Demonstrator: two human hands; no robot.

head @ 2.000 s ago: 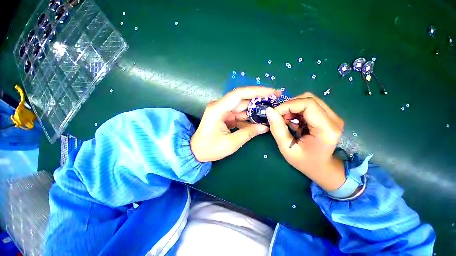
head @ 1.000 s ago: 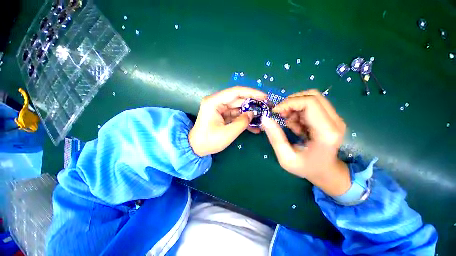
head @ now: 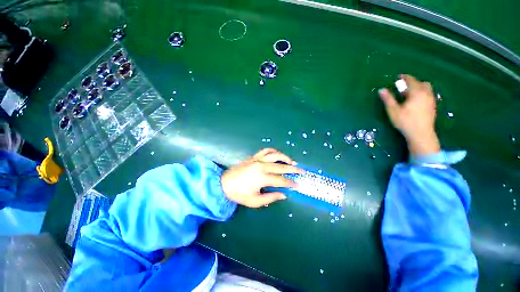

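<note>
My left hand (head: 256,181) lies palm down with its fingers apart on the left end of a blue adhesive sheet (head: 320,188) dotted with tiny white squares. No housing shows in it. My right hand (head: 417,111) is stretched out at the right, thumb and fingers apart. A small white piece (head: 401,85) shows at its forefinger tip; whether it is gripped cannot be told. A silver-rimmed round housing (head: 281,47) lies on the green surface, with a second dark housing (head: 268,69) just below it.
A clear blister tray (head: 117,120), partly filled with housings, lies at left by a yellow clip (head: 49,165). Another housing (head: 177,39) lies behind it. Small round modules (head: 360,136) and white bits lie mid-right. A pale rail (head: 399,28) runs along the far side.
The view has shifted, showing more of the far side. The hands have parted and the housing has left them. My left hand is now on the sheet; my right has moved out to the right.
</note>
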